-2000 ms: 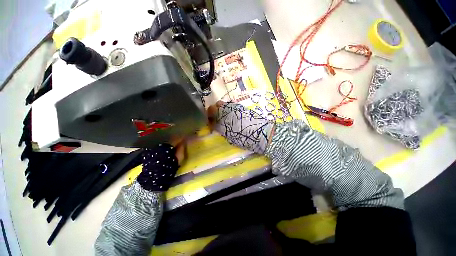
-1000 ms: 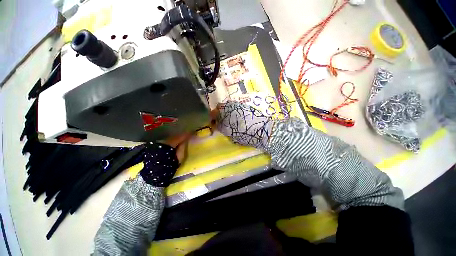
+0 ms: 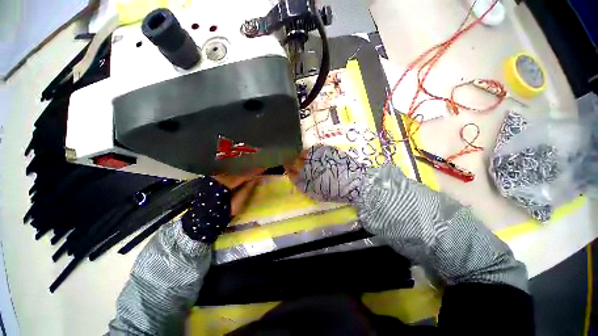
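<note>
The white sewing machine [image 3: 210, 111] with its dark grey front cover stands in front of me. My left hand [image 3: 216, 202], in a black glove with white dots, is at the cover's lower edge, its fingers partly under the head. My right hand [image 3: 328, 173], in a pale grey glove with dark lines, is right of it, fingertips beside the head. A short dark strap piece [image 3: 272, 170] shows between my fingertips; which hand grips it is hidden. Plain black straps [image 3: 308, 275] lie in front of the machine. Loose metal rings [image 3: 370, 146] lie just beyond my right hand.
A fanned black strap pile [image 3: 85, 197] lies at left. At right are red cord [image 3: 426, 72], a red-handled tool [image 3: 452, 169], yellow tape [image 3: 526, 72] and a clear bag of rings [image 3: 528, 164]. My striped sleeves cross the near table.
The view has shifted, so the machine appears further right. A dark strap piece came into view between my hands one second ago and still shows there. Both hands stay close to the machine head.
</note>
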